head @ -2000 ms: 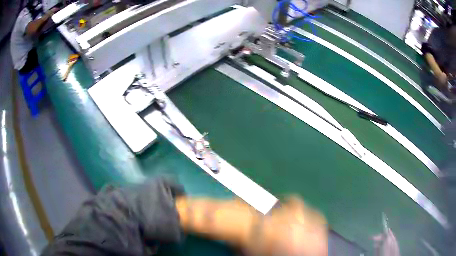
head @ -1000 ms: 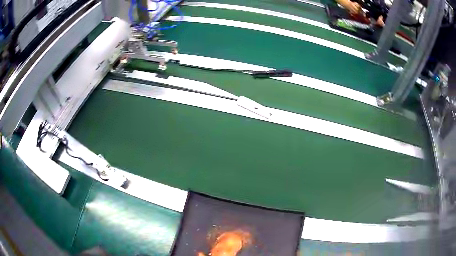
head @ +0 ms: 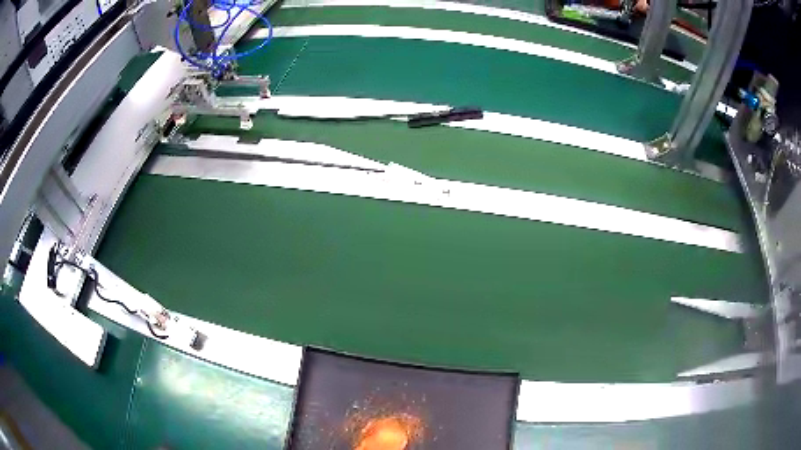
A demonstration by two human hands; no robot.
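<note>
A flat black parts tray (head: 474,409) with a low rim lies across the near rail at the bottom centre; its lower part is cut off by the picture's edge. A heap of orange-copper parts (head: 384,434) sits on it, with loose bits scattered around. Single pieces are too small to tell. Neither my left hand nor my right hand is in the picture. No tweezers or fixture block are in view.
The green conveyor belt (head: 395,281) runs between pale guide rails (head: 615,401). A sensor bracket (head: 162,321) with black cable sits on the near rail, left. A black rod-like tool (head: 446,116) lies on a far rail. Machine posts (head: 707,88) stand at right.
The view has swung right and settled. The blurred forearm and hand seen two seconds ago are gone. The tray has come into view; the person at the far left has left the picture.
</note>
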